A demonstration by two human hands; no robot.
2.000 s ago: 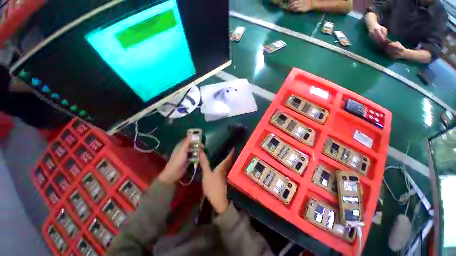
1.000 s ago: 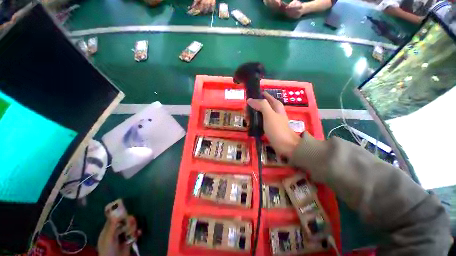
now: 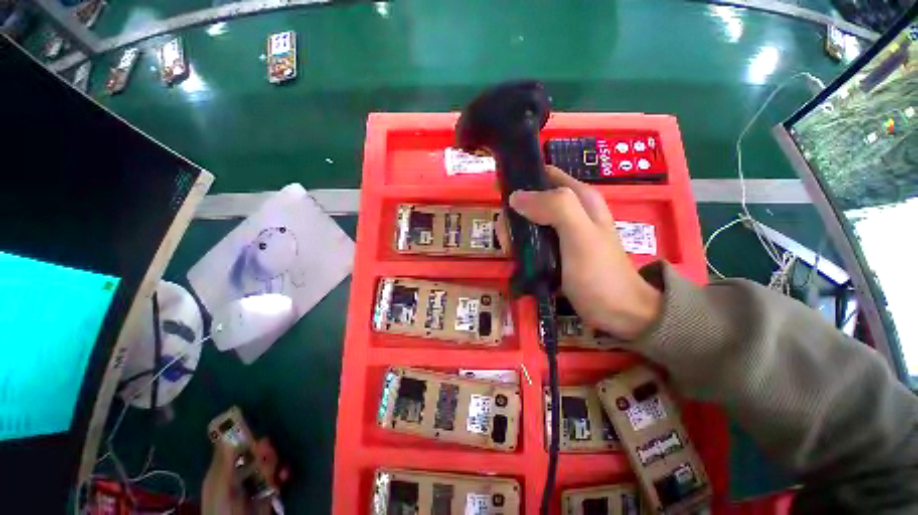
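Note:
My right hand (image 3: 594, 251) grips the black barcode scanner (image 3: 523, 191) above the red phone tray (image 3: 354, 402); its head is over the top-left pocket, near a white barcode label (image 3: 469, 161). My left hand (image 3: 223, 485) holds a gold mobile phone (image 3: 242, 458), back up, low on the left, with a white lead at its lower end. The tray's left column holds several gold phones, back up. A front-up phone (image 3: 606, 159) with black keypad and red half lies top right. A gold phone (image 3: 656, 438) lies aslant in the right column. The wrist and scanner hide part of that column.
The left monitor (image 3: 60, 332) shows a cyan window. Beside it are a white mouse (image 3: 254, 320) on a printed sheet (image 3: 312, 241) and a round white item (image 3: 161, 347) with cable. The right monitor (image 3: 856, 151) stands at right. A phone (image 3: 283, 56) and several others lie across the green bench.
Since the first frame, my right hand has picked up the scanner and brought it over the tray. It has since shifted slightly. My left hand still holds its phone. The view has turned and moved closer.

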